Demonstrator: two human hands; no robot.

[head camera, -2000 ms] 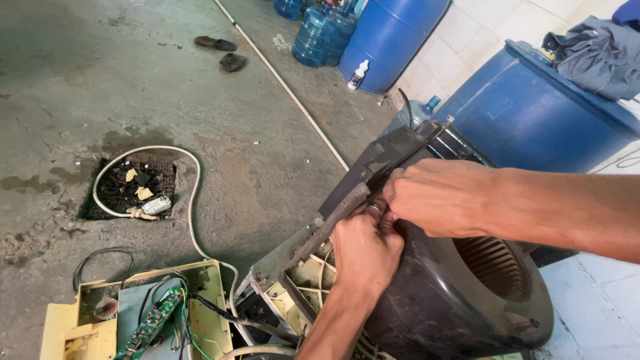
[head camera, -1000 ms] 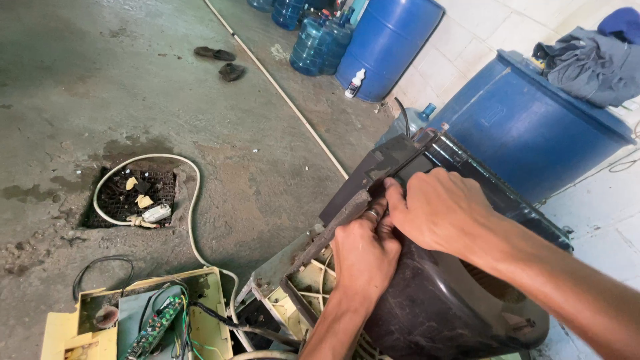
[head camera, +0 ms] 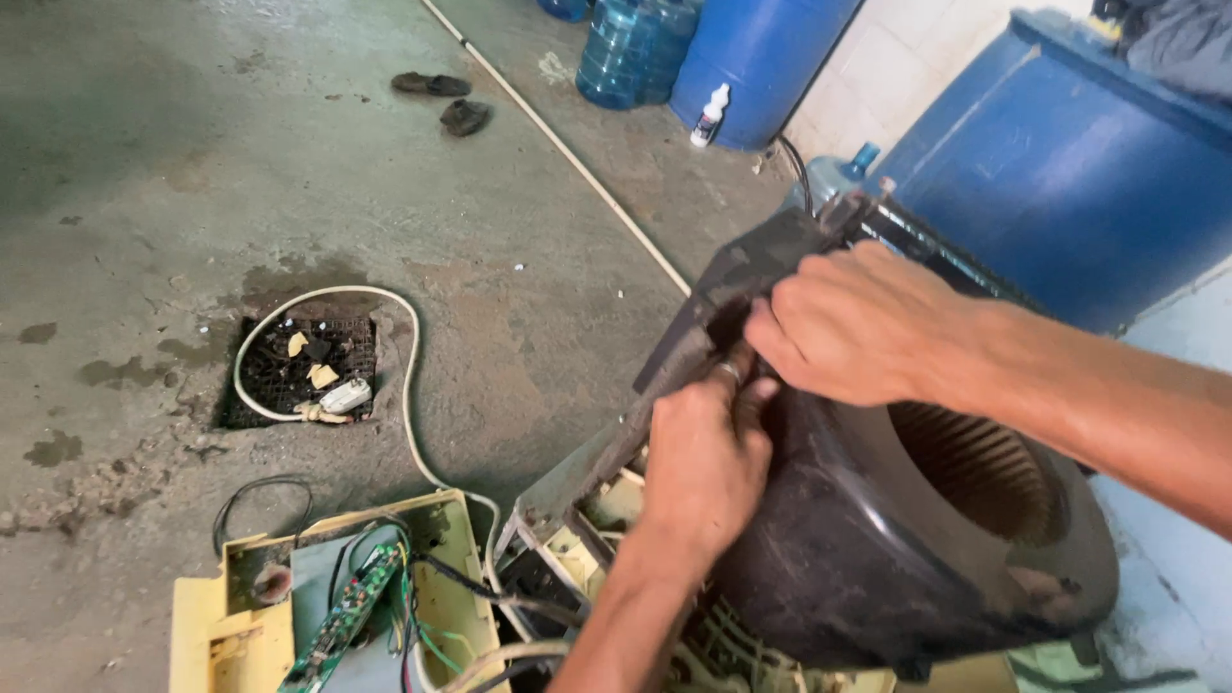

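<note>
A dark plastic blower housing [head camera: 866, 539] with a ribbed fan wheel [head camera: 972, 472] in its round opening fills the lower right. My left hand [head camera: 707, 452], with a ring on one finger, has its fingertips at the housing's upper left edge. Just above it, my right hand [head camera: 857, 322] has curled fingers at the same edge, close to the left fingertips. Whether either hand pinches a small part there is hidden. Behind the right hand lies a finned metal coil [head camera: 934, 250]. A cream plastic casing [head camera: 462, 549] holds a green circuit board [head camera: 346, 616] and wires at lower left.
A pale cord [head camera: 416, 366] loops over a floor drain grate [head camera: 308, 366], its white plug [head camera: 346, 395] on the grate. Blue barrels [head camera: 1068, 164], water jugs [head camera: 635, 48] and a white bottle [head camera: 710, 115] stand at the back. A long pale pipe [head camera: 587, 173] and dark shoes [head camera: 433, 85] lie on the floor.
Both hands stay at the housing's edge, with small shifts of the right hand and forearm. The fan opening, largely covered by the right forearm one second ago, shows more now.
</note>
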